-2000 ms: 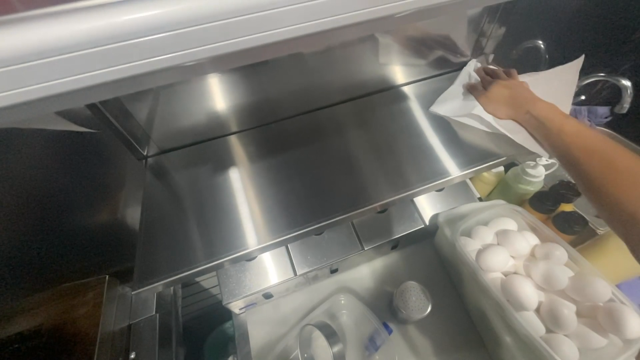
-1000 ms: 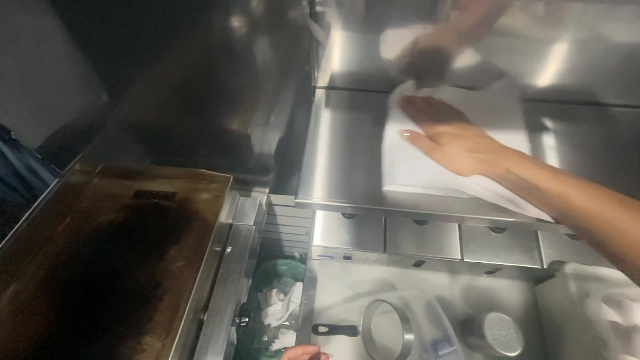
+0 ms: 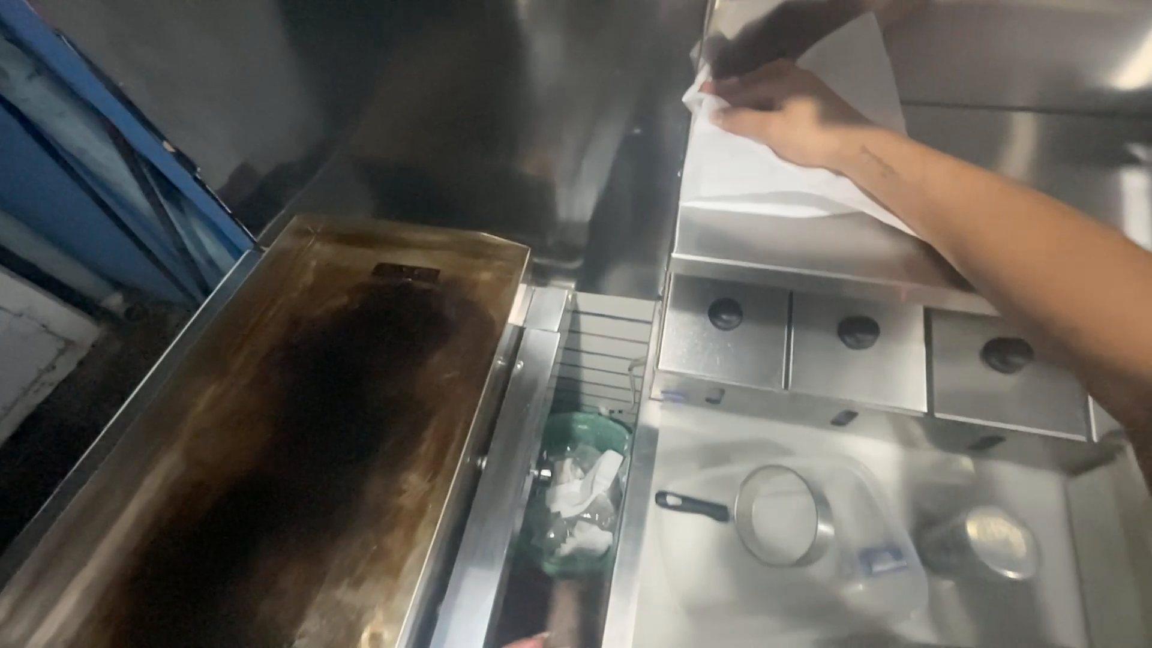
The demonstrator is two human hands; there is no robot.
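Observation:
My right hand (image 3: 792,112) presses on a white paper sheet (image 3: 765,175) at the left end of a stainless steel shelf (image 3: 801,247). Its fingertips are bent over the sheet's crumpled left edge, close to the corner with the steel side wall. Part of the sheet stands up behind the hand. Only blurred fingers of my left hand (image 3: 540,637) show at the bottom edge, below a green waste bin (image 3: 585,423); what they do cannot be made out.
A browned flat griddle (image 3: 360,432) fills the left. Lidded steel containers (image 3: 724,337) line the shelf's front. Below them, a white surface holds a metal ring (image 3: 781,517), a black handle (image 3: 691,506), a clear plastic lid or tray (image 3: 886,612) and a metal shaker (image 3: 999,544).
My right hand has moved from the shelf's right end to its left end with the paper. The view has swung left, bringing the griddle and bin in and leaving the eggs out.

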